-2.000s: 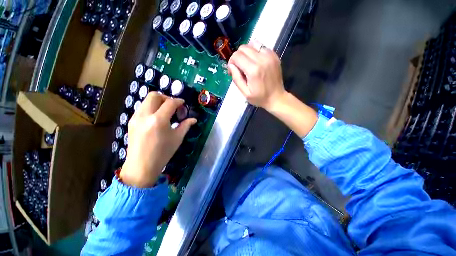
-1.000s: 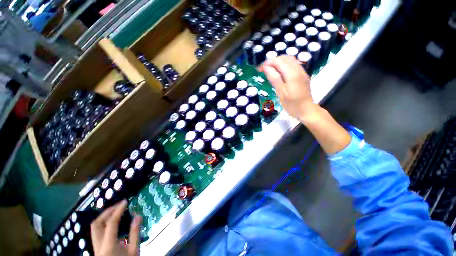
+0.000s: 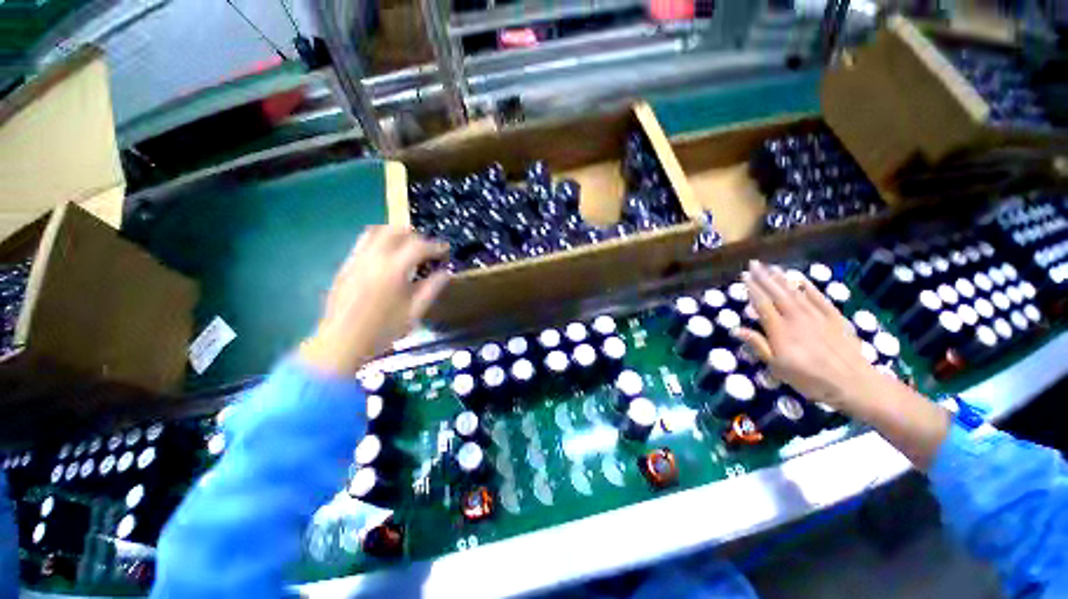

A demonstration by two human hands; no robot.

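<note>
My left hand [image 3: 372, 298] is at the front left corner of an open cardboard box [image 3: 562, 279] full of dark capacitors [image 3: 498, 208]. Its fingertips are at the box's edge; whether they hold a capacitor cannot be told. My right hand [image 3: 806, 339] lies flat, fingers extended, over the pale-topped capacitors [image 3: 734, 390] standing on the right of the green circuit board [image 3: 550, 515], hiding some of them. No held part shows there. Left of it, capacitors stand around rows of pale footprints [image 3: 524, 466]. Small copper-coloured coils [image 3: 658, 468] sit near the front edge.
The silver rail [image 3: 703, 524] runs along the front. More boards with capacitors [image 3: 972, 298] lie at right and left. A second open box [image 3: 105, 304] stands at far left, another [image 3: 896, 111] at back right. A white label [image 3: 212, 343] lies on the green surface [image 3: 269, 252].
The view has turned left and towards the boxes. My left hand has moved from low over the boards to the box. My right hand has flattened over the capacitors.
</note>
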